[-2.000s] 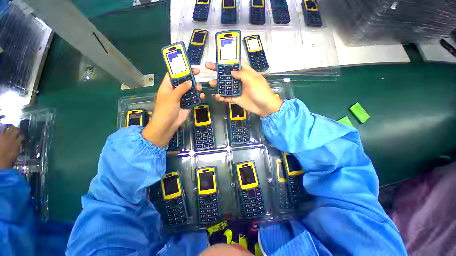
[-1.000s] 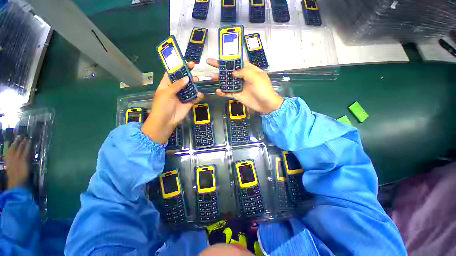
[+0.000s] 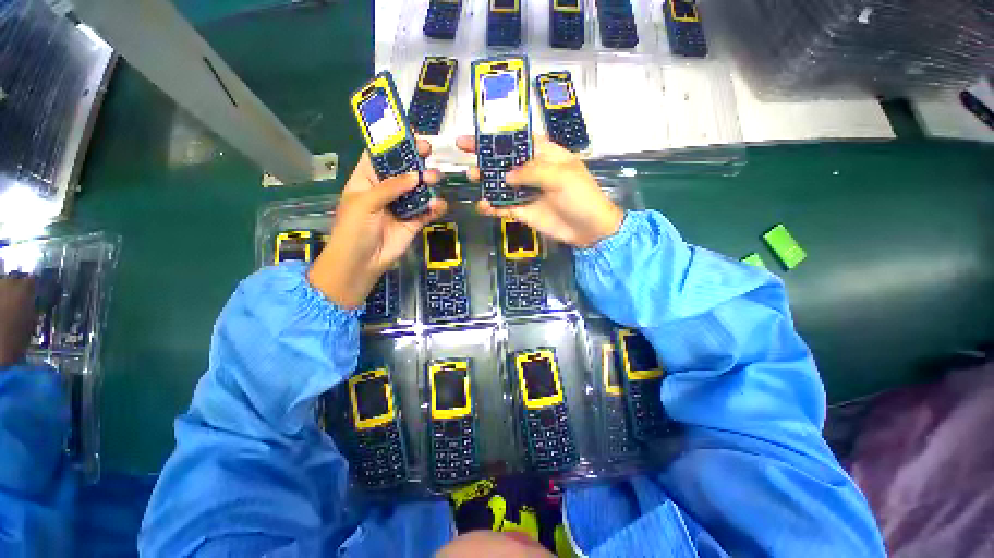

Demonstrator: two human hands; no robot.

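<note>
My left hand (image 3: 376,223) holds a dark keypad phone (image 3: 390,142) with a yellow frame and lit screen, tilted to the left, thumb on its keys. My right hand (image 3: 554,196) holds a second keypad phone (image 3: 502,129) upright, its screen lit, thumb on the keypad. Both hands are above the far edge of a clear plastic tray (image 3: 491,329). The tray holds several keypad phones with dark screens in two rows; my left sleeve and hand partly cover some, and my right sleeve partly covers the ones at the right.
Beyond, a clear tray (image 3: 643,93) on the white shelf (image 3: 812,114) holds more phones, one lit. A grey upright (image 3: 207,93) stands at left, stacked trays (image 3: 850,44) at upper right, green pieces (image 3: 783,246) at right. A neighbour's blue sleeve and hand are at left by another tray (image 3: 106,305).
Both phones stay held, moved slightly away from me since the first frame. The screen of a phone on the shelf turned from white to bluish. The neighbour's hand at left has moved.
</note>
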